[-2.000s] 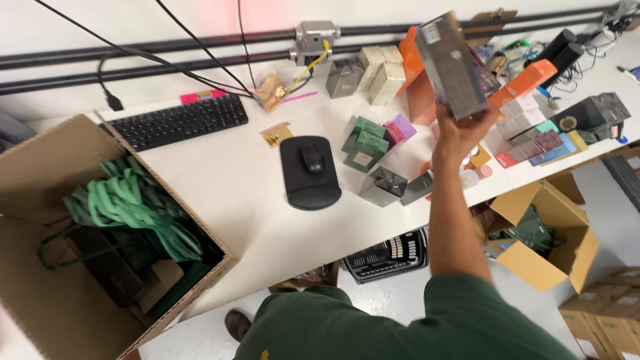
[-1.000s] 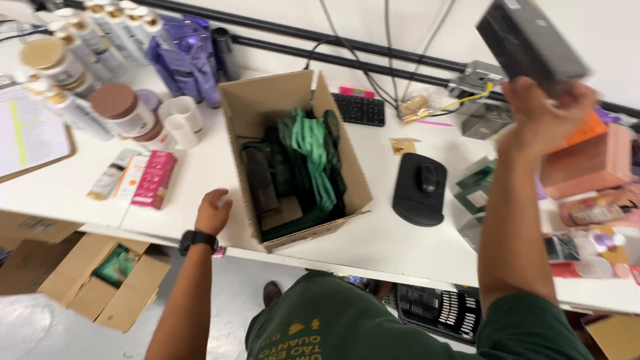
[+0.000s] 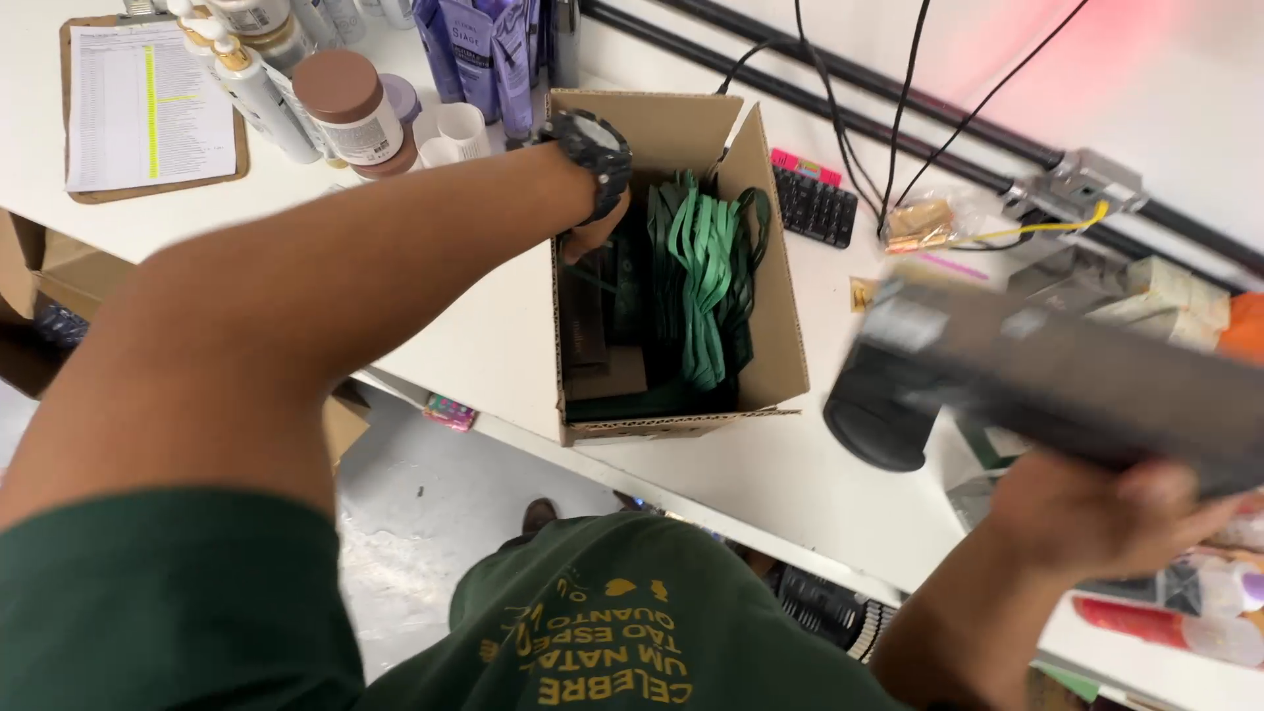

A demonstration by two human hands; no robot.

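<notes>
An open cardboard box [image 3: 780,326] stands on the white table, holding green ribbon handles [image 3: 703,286] and dark items. My left hand [image 3: 597,232], below a black wristwatch [image 3: 592,163], reaches over the box's left wall into its upper left corner; its fingers are partly hidden, so what it touches cannot be told. On the right, my right hand [image 3: 1096,513] grips a dark gray rectangular box [image 3: 1066,365] from below, blurred and tilted above the table. That gray box covers part of a black mouse pad [image 3: 879,425].
Jars [image 3: 346,109], pump bottles [image 3: 262,99] and purple tubes [image 3: 474,59] stand at the upper left beside a clipboard [image 3: 242,148]. A black keyboard [image 3: 815,202] lies right of the cardboard box. Cosmetics such as a red tube [image 3: 1131,620] crowd the right edge.
My left hand has moved from the table beside the cardboard box into its upper left corner. My right hand still holds the dark gray box, now lower over the mouse pad.
</notes>
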